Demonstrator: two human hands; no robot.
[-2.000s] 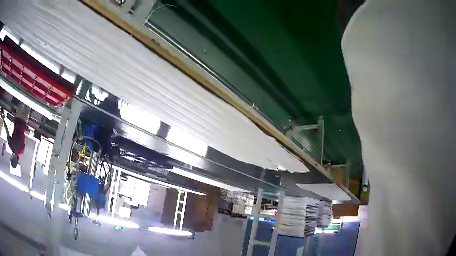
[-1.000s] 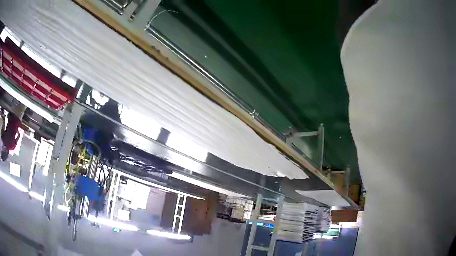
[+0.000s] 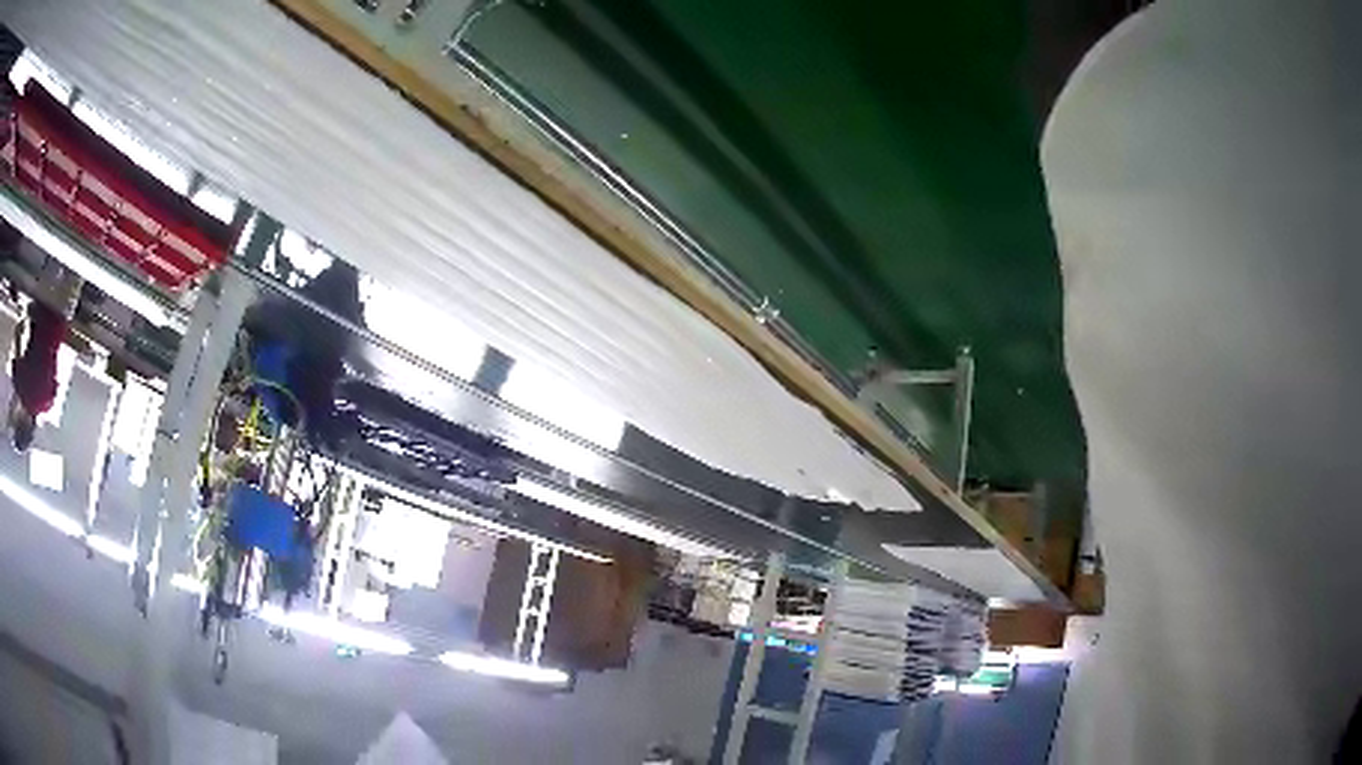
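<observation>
The view is tilted and partly upside down. A long bench or line (image 3: 590, 232) with a wood-coloured edge runs diagonally from the upper left to the lower right. A white ribbed sheet (image 3: 448, 254) covers its near side. A dark glossy strip (image 3: 672, 460) lies along its far side. White cloth (image 3: 1225, 374), seemingly a smock, fills the right side close to the lens. Neither of my hands is in view.
Green floor (image 3: 896, 135) shows at the top. Red racks or trays (image 3: 105, 194) are at the left. Blue parts (image 3: 265, 523) hang among cables. A stack of white layers (image 3: 896, 643) and cartons (image 3: 1028, 625) are at the lower right. A person in red (image 3: 41, 366) is at the far left.
The view has shifted slightly. The person in red at the far left has changed posture. The bench and the sheet look the same.
</observation>
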